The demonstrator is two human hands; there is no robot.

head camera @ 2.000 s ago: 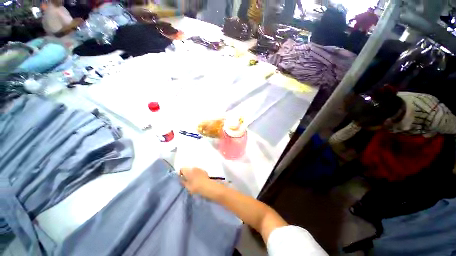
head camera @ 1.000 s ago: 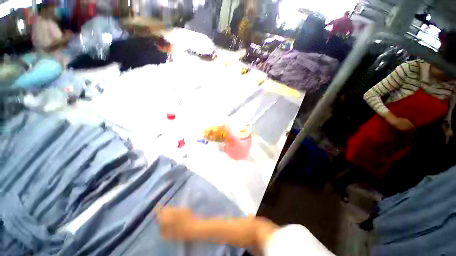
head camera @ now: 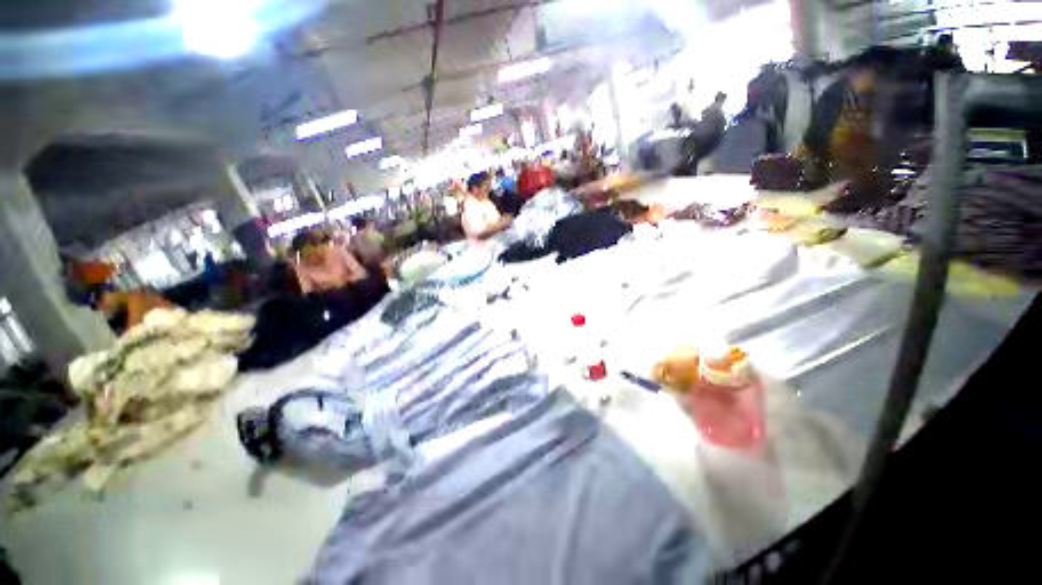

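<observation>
A blue-grey shirt (head camera: pixel 526 503) lies spread on the white table (head camera: pixel 229 503) nearest to me, at the bottom middle of the view. Its lower part is cut off by the bottom edge. A pile of blue-grey shirts (head camera: pixel 451 371) lies just beyond it, with a cluster of dark hanger hooks (head camera: pixel 258 434) at its left end. Neither of my hands is in the picture. The view is blurred, and buttons or a tool cannot be made out.
A red-capped bottle (head camera: pixel 579 349), a dark blue pen (head camera: pixel 640 382), an orange-brown bag (head camera: pixel 676 370) and a pink bottle (head camera: pixel 729 406) stand or lie beyond the shirt. A grey rail post (head camera: pixel 920 331) rises right. Cream cloth (head camera: pixel 160 377) is heaped left. People are further off.
The view has swung left and up, bringing in the ceiling lights and cream heap. My right hand and forearm, earlier over the shirt, are out of the picture. The person in red has left view.
</observation>
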